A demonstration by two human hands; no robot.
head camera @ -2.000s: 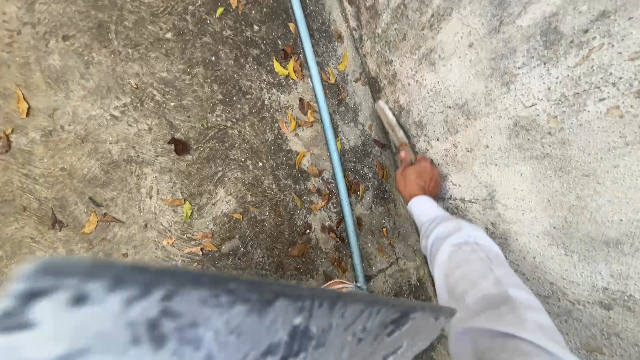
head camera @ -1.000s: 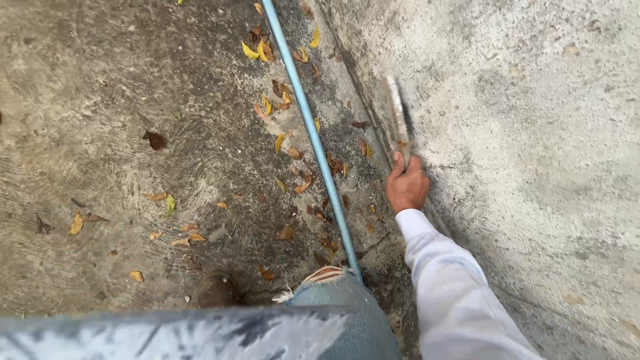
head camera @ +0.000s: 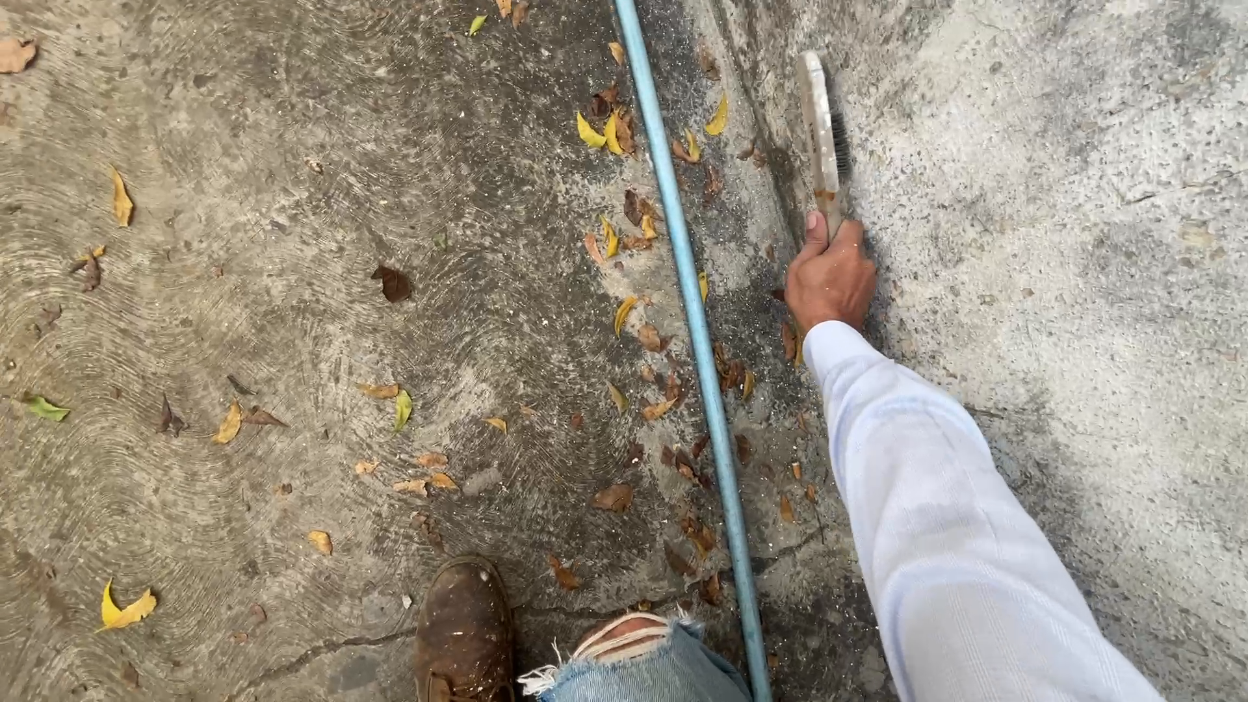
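My right hand [head camera: 831, 281], in a long white sleeve, is closed around the handle of a wire brush [head camera: 822, 127] with a worn, pale back. Its dark bristles face right, against or close to the rough concrete wall [head camera: 1072, 244]; whether they touch it I cannot tell. The brush head points away from me, near the line where wall and floor meet. My left hand is out of view.
A long blue pipe [head camera: 690, 292] runs along the concrete floor [head camera: 292, 244], left of my right hand. Dry leaves [head camera: 614, 497] lie scattered around it. A brown boot [head camera: 466, 624] and a ripped denim knee [head camera: 643, 663] show at the bottom.
The large grey, blurred object across the bottom of the earlier frames is out of view. The boot and knee now show plainly. My right hand still grips the brush beside the wall.
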